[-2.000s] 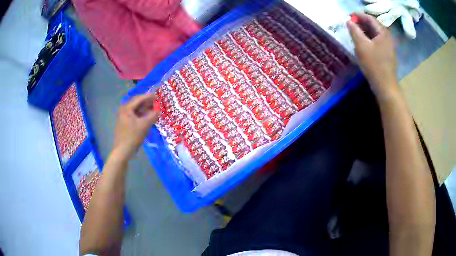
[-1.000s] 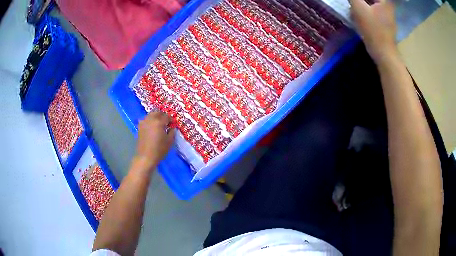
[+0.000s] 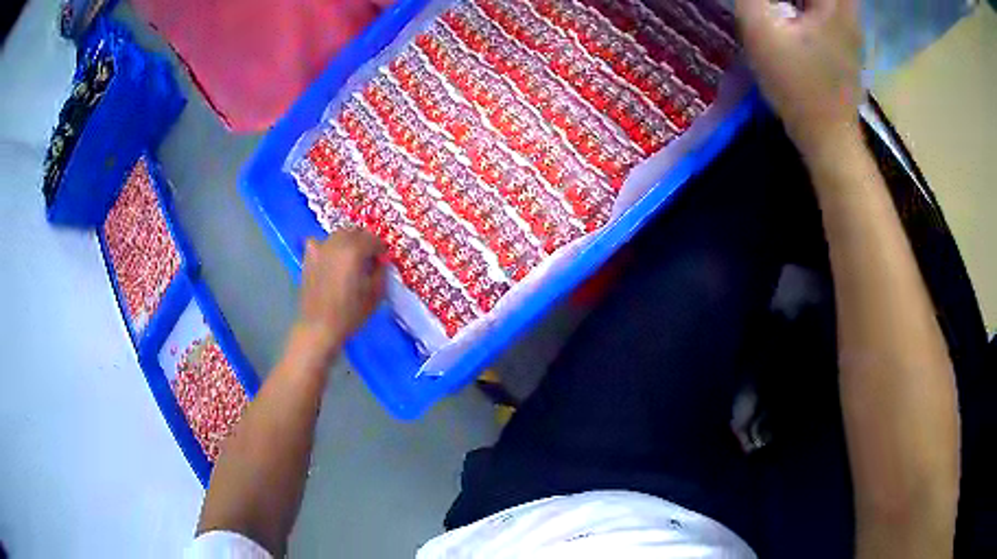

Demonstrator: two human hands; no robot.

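Note:
A large blue tray (image 3: 405,393) lies tilted in front of me, lined with a white sheet (image 3: 450,356). Packed rows of small red-and-white pieces (image 3: 481,142) fill most of it. My left hand (image 3: 344,282) is at the tray's left edge, at the end of the rows, fingers curled down; whatever is in its fingertips is hidden. My right hand (image 3: 800,49) is above the tray's right corner at the top of the picture, fingers bent and partly cut off by the frame edge; I cannot tell what it holds.
Two smaller blue trays (image 3: 188,286) with tiny red-pink pieces are at the left. A deep blue bin (image 3: 115,153) with dark contents stands behind them. A person's pink-red clothing (image 3: 257,55) is beyond the large tray. Tan cardboard (image 3: 951,153) lies at the right.
My left hand has moved from above the tray's left rim down to the row ends. My right hand has lost sight of its red piece. The tray and surroundings have shifted up in view.

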